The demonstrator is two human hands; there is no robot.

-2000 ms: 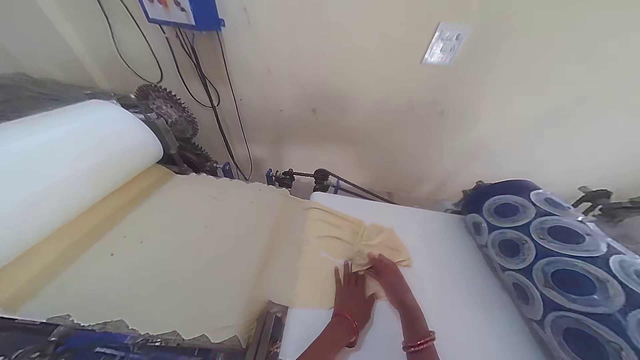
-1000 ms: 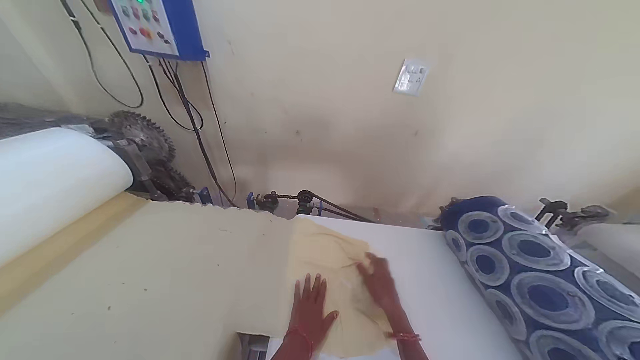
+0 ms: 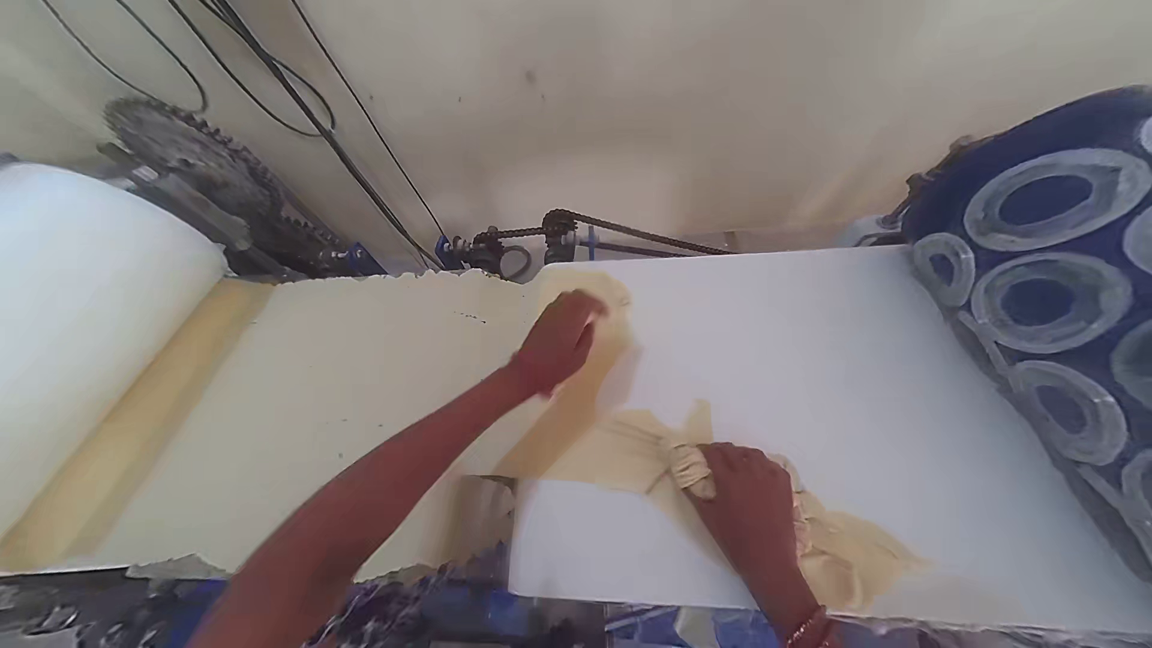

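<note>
A thin cream-coloured sheet (image 3: 360,387) runs from under a large white roller (image 3: 81,333) at the left onto a smooth white surface (image 3: 765,342). My right hand (image 3: 747,504) is closed on a bunched part of the cream sheet, with crumpled folds (image 3: 846,558) trailing to its right. My left hand (image 3: 562,342), slightly blurred, is at the sheet's far right part, fingers curled; whether it grips the sheet I cannot tell. A red bangle is on my right wrist.
A toothed gear wheel (image 3: 193,157) stands behind the white roller. A chain drive (image 3: 558,229) runs along the wall beyond the surface. At the right is a blue roll with pale ring patterns (image 3: 1048,297). Cables hang at the upper left.
My left hand has moved farther out toward the sheet's far edge. The sheet, spread flatter a second ago, is now bunched in my right hand. The view has shifted closer.
</note>
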